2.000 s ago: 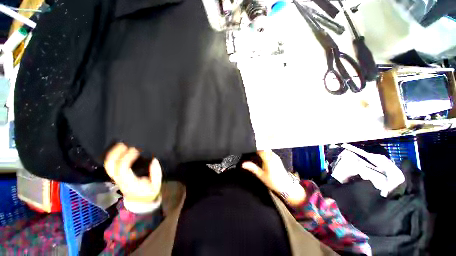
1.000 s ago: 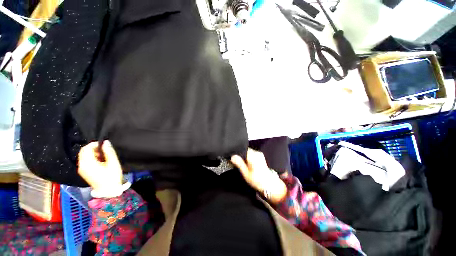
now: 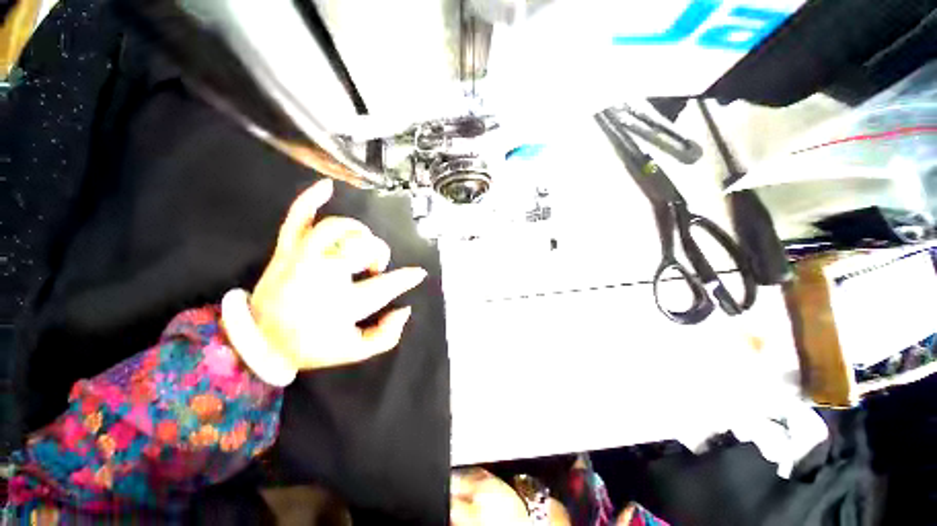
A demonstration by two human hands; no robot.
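The plain black fabric panel lies on the machine bed, its right edge running down from the presser foot area. My left hand rests on top of the panel, below and left of the foot, fingers spread, gripping nothing. My right hand is at the bottom, below the table's front edge beside the fabric edge, partly cut off; its fingers are hidden. The white sewing machine head with blue lettering fills the top. A round metal part sits right of the foot.
Black-handled shears lie right of the needle area, with a black-handled tool beside them. A bright-screened phone sits in a tan box at far right. A clear bag is upper right. Speckled black fabric is at far left.
The view has moved closer to the machine head. My left hand has gone from the panel's lower edge up near the foot and opened. My right hand now shows only at the bottom edge.
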